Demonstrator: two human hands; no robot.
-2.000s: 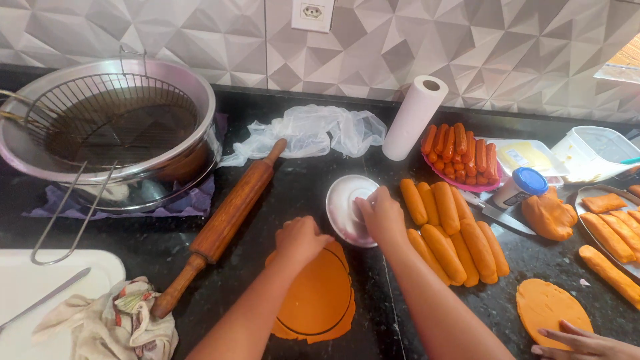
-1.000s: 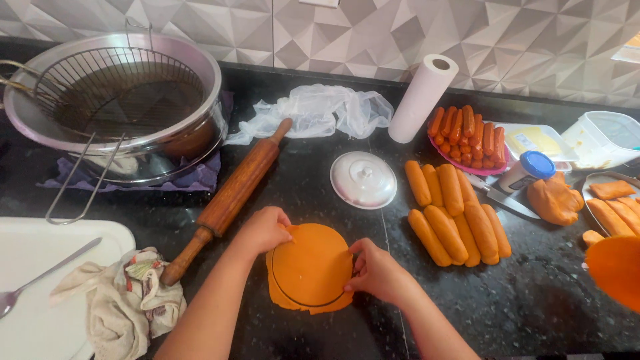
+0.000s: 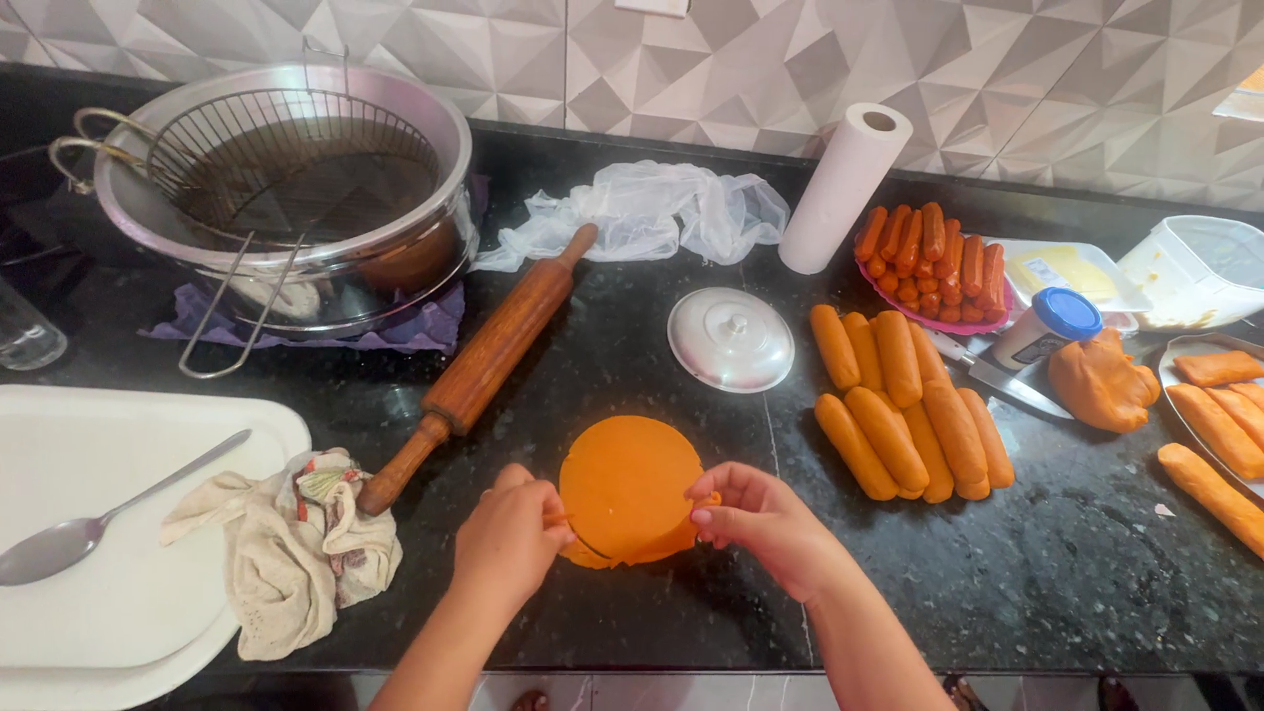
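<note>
A thin orange dough disc (image 3: 629, 484) lies on the black counter between my hands, its rim cut round with ragged dough along the lower edge. My left hand (image 3: 513, 533) pinches the strip of trimmed dough at the disc's lower left. Between the fingertips of my right hand (image 3: 755, 523) is a bit of dough, at the disc's right edge. A round metal lid (image 3: 731, 339) with a knob rests behind the disc. The wooden rolling pin (image 3: 504, 346) lies diagonally to the left. Several dough-wrapped rolls (image 3: 913, 405) are piled to the right.
A pot (image 3: 286, 257) of dark liquid with a wire frying basket (image 3: 296, 109) stands back left. Nearer are a white tray (image 3: 118, 434), spoon (image 3: 74, 543) and cloth (image 3: 286, 563). Rightward are a paper roll (image 3: 844, 188), sausages (image 3: 938, 262), knife (image 3: 1007, 385), jar (image 3: 1047, 326) and dough lump (image 3: 1104, 383).
My right hand has left the lid, which it touched two seconds ago, and come to the disc. The excess dough around the disc has shrunk. The other person's hand at right has gone from view.
</note>
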